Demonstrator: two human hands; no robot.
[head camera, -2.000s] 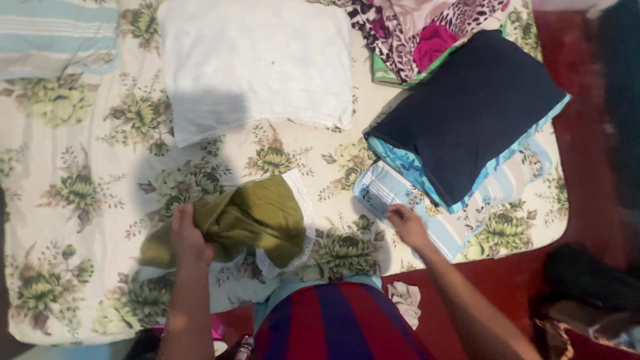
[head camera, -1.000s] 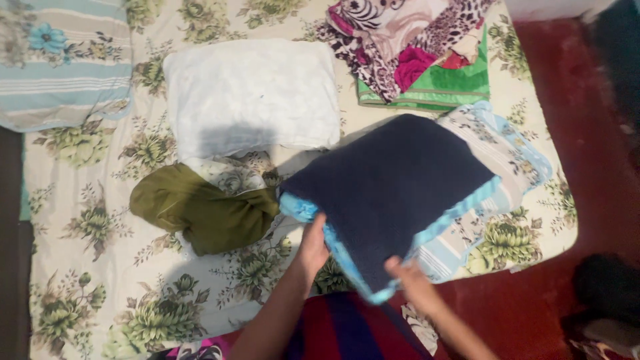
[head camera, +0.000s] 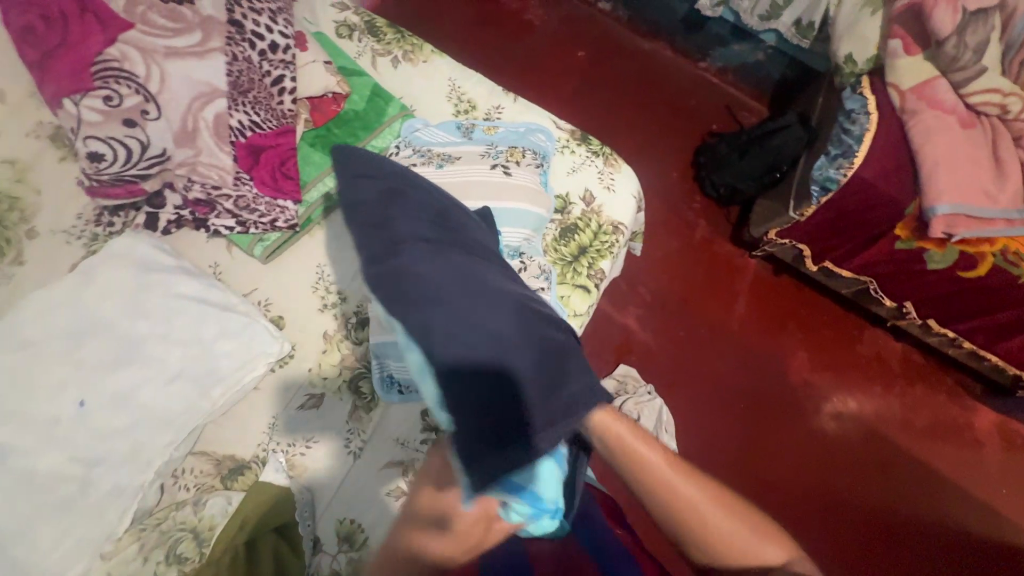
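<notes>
A pillow in a dark navy cover (head camera: 472, 296), with light-blue fabric (head camera: 536, 496) showing at its near end and along its left edge, is held up at a tilt over the bed. My left hand (head camera: 456, 512), blurred, grips the near end by the light-blue fabric. My right hand is hidden behind the pillow's right side; only the wrist and forearm show. Beneath and beyond the pillow lies a striped floral pillowcase or cloth (head camera: 488, 176). To the left rests a white pillow (head camera: 120, 392), and an olive-green cloth (head camera: 256, 528) lies at the bottom.
Leopard-and-rose patterned fabric (head camera: 176, 112) lies over a green cloth (head camera: 360, 104) on the floral bedsheet (head camera: 592, 232). Right of the bed is a red floor (head camera: 768, 376), with a pale crumpled cloth (head camera: 640, 400) by the bed's edge. A black bag-like item (head camera: 752, 156) and a maroon-covered piece of furniture (head camera: 872, 232) stand beyond.
The navy-covered pillow, lying on the bed two seconds ago, was gripped by both hands one second ago and is now raised and turned. The view has swung right.
</notes>
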